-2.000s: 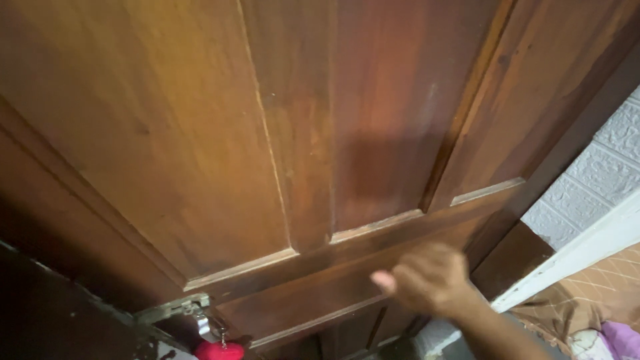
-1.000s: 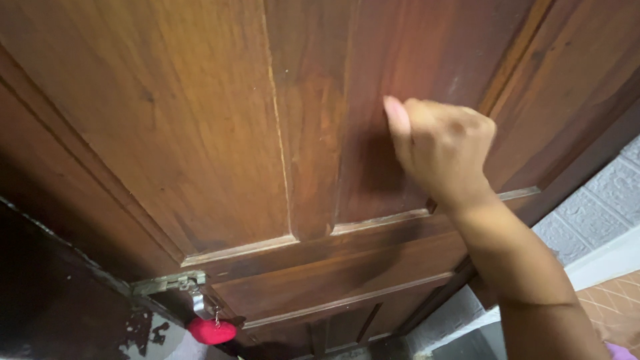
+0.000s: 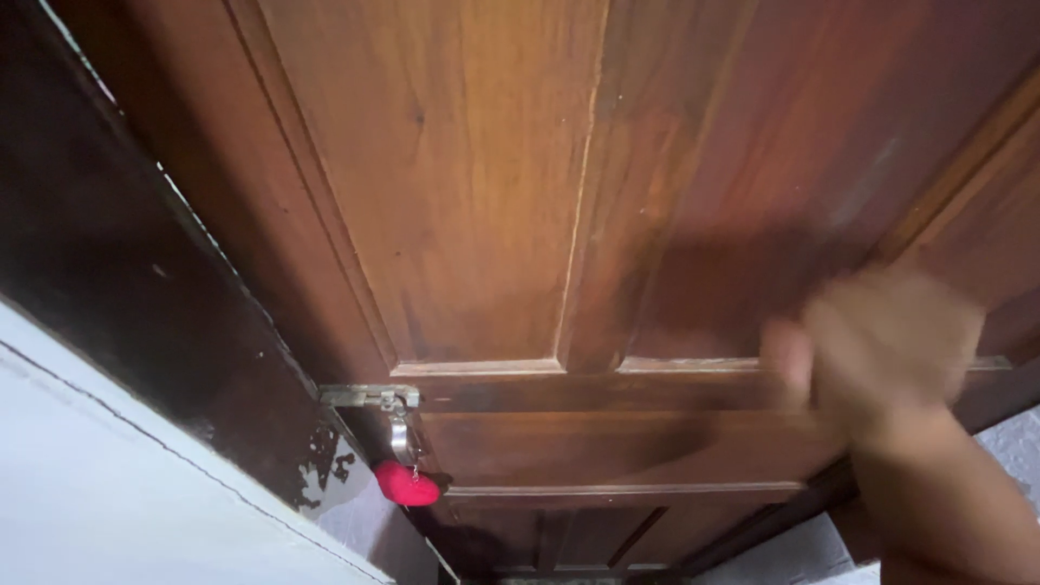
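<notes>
A brown wooden panelled door (image 3: pixel 479 203) fills most of the head view. My right hand (image 3: pixel 886 349), blurred, is a closed fist with the thumb along its left side, in front of the door's right-hand panels; whether it touches the wood I cannot tell. Nothing shows inside the fist. At the door's left edge sits a metal hasp (image 3: pixel 370 396), with a metal padlock (image 3: pixel 400 439) hanging from it. Below the padlock dangles a red plush keychain (image 3: pixel 408 484). My left hand is out of view.
A dark door frame (image 3: pixel 146 244) with flaking paint runs down the left, beside a white wall (image 3: pixel 122 487) with a crack. At the lower right, a grey textured wall (image 3: pixel 1016 451) shows behind my forearm.
My right fist was lower against the door two seconds ago, was raised one second ago, and is now lower again. The view has swung left, showing more frame and white wall.
</notes>
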